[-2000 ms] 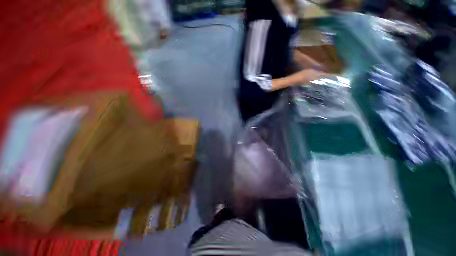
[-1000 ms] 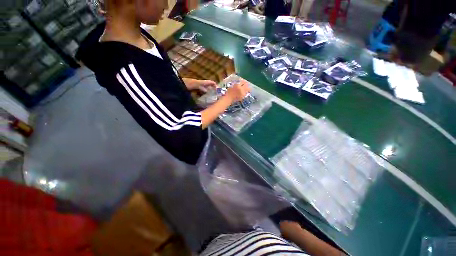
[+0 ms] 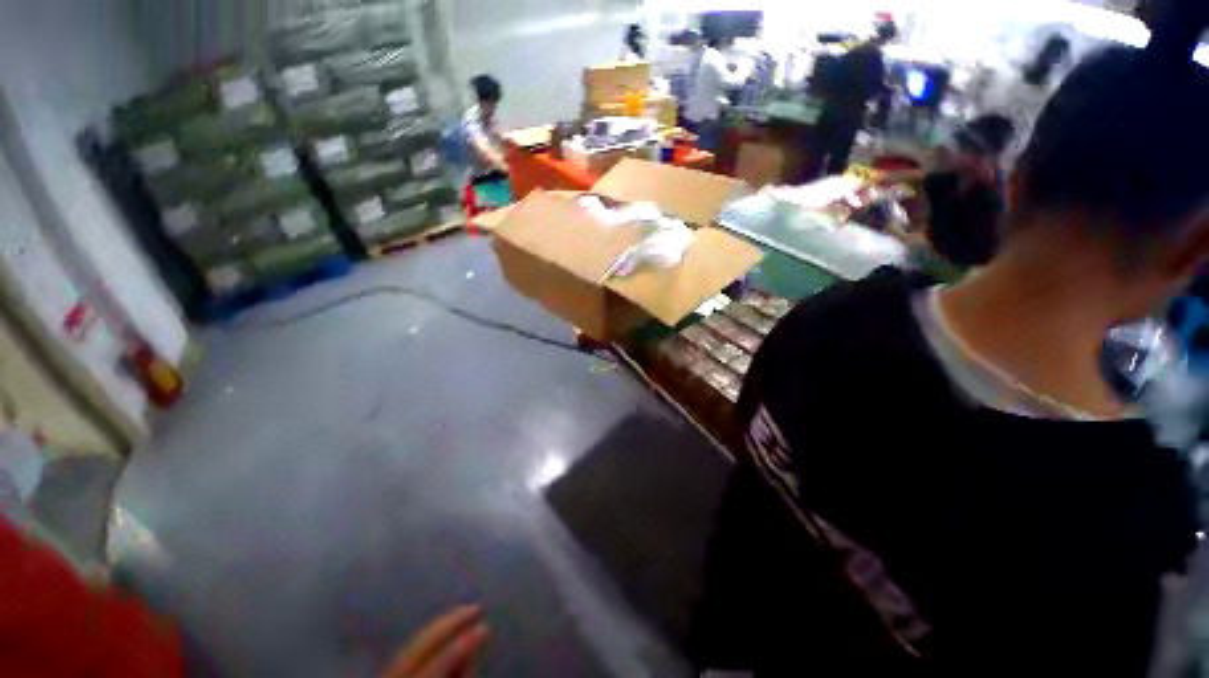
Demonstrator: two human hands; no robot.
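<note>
My left hand (image 3: 444, 646) shows at the bottom edge, blurred and cut off. Its fingers are extended with slight gaps, and nothing is seen in them. My right hand is not in view. A person in a black top (image 3: 948, 510) fills the right side close by, back mostly towards me. Beyond them, an open cardboard box (image 3: 557, 272) with raised flaps and white wrapping stands at the bench end. A brown divided carton (image 3: 723, 347) lies beside it, partly hidden by the person.
Grey floor (image 3: 358, 450) spreads ahead and left, with a dark cable across it. Wrapped green stacks (image 3: 285, 172) stand on pallets at the back left. Red material (image 3: 73, 616) is at the lower left. Other people are at the back. A dark mat-like patch (image 3: 643, 510) lies beside the person.
The view has swung left and up, away from the clear bagged sheets and most of the bench. The person in black now looms large at the right. My left hand has come into view.
</note>
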